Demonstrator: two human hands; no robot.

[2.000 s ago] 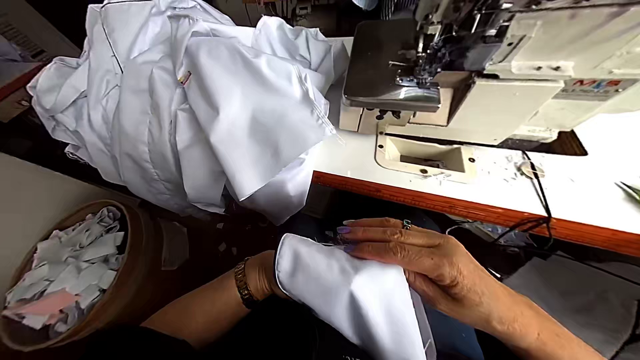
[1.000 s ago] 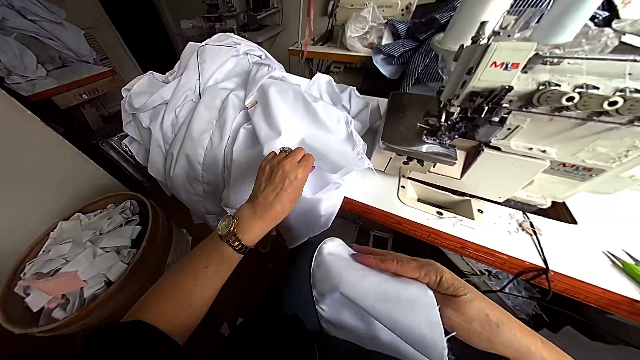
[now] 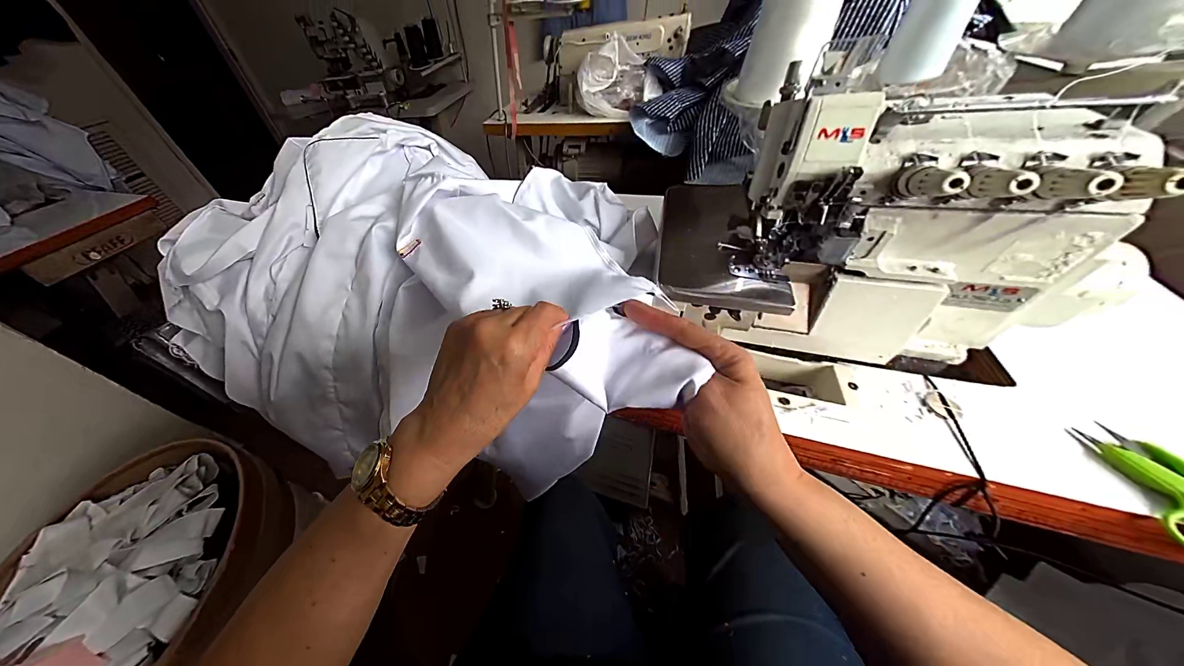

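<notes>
A large heap of white fabric garments (image 3: 342, 268) hangs over the table's left end, partly dark-edged. My left hand (image 3: 499, 370), with a gold watch (image 3: 379, 481) on its wrist, pinches the white cloth beside a short curved dark edge. My right hand (image 3: 731, 398) grips another part of the same cloth, its index finger stretched toward my left hand. The fingertips are partly hidden by folds. Just right of the cloth stands an overlock sewing machine (image 3: 888, 268) with a dark metal plate (image 3: 712, 245) at its needle area.
Green-handled snips (image 3: 1142, 472) lie on the white tabletop (image 3: 1064, 416) at the right. A black cord (image 3: 967, 444) hangs over its front edge. A round bin (image 3: 250, 518) of white scraps stands lower left. Other sewing machines (image 3: 629, 46) and striped fabric (image 3: 694, 92) are behind.
Both hands have moved up to the heap's right side and now hold cloth there. The separate white piece seen on the lap earlier is no longer there. The view has shifted.
</notes>
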